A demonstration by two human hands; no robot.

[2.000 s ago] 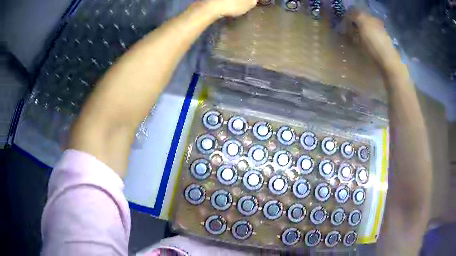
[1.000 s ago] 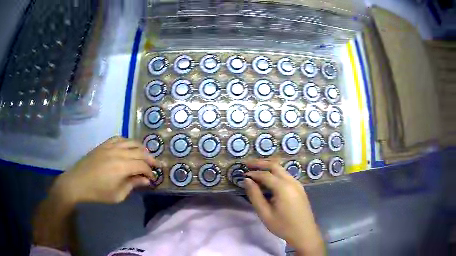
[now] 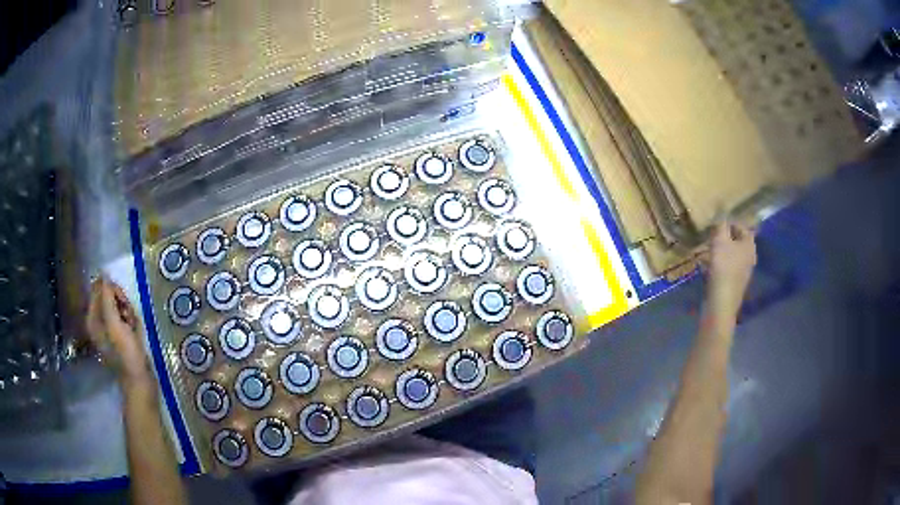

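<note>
The clear blister tray (image 3: 383,322) lies in front of me, brown from the card beneath. A round part (image 3: 376,288) sits in each visible pocket, in several rows. My right hand (image 3: 730,247) is at the near edge of the cardboard stack (image 3: 632,128) on the right, its fingers closed on the edge of a brown cardboard sheet (image 3: 681,79). My left hand (image 3: 116,314) is at the left of the blister tray, beside the blue tape, with fingers curled; I see nothing in it.
A ribbed clear row tray (image 3: 296,118) stands beyond the blister tray, with a few parts at its far left. Spare blister trays (image 3: 30,247) lie at the left. A perforated brown board (image 3: 780,89) is at the far right. Blue and yellow tape (image 3: 562,187) borders the work area.
My right hand has moved from the blister tray to the cardboard stack and taken hold of a sheet. My left hand has moved off the tray to the left. The view has turned rightward.
</note>
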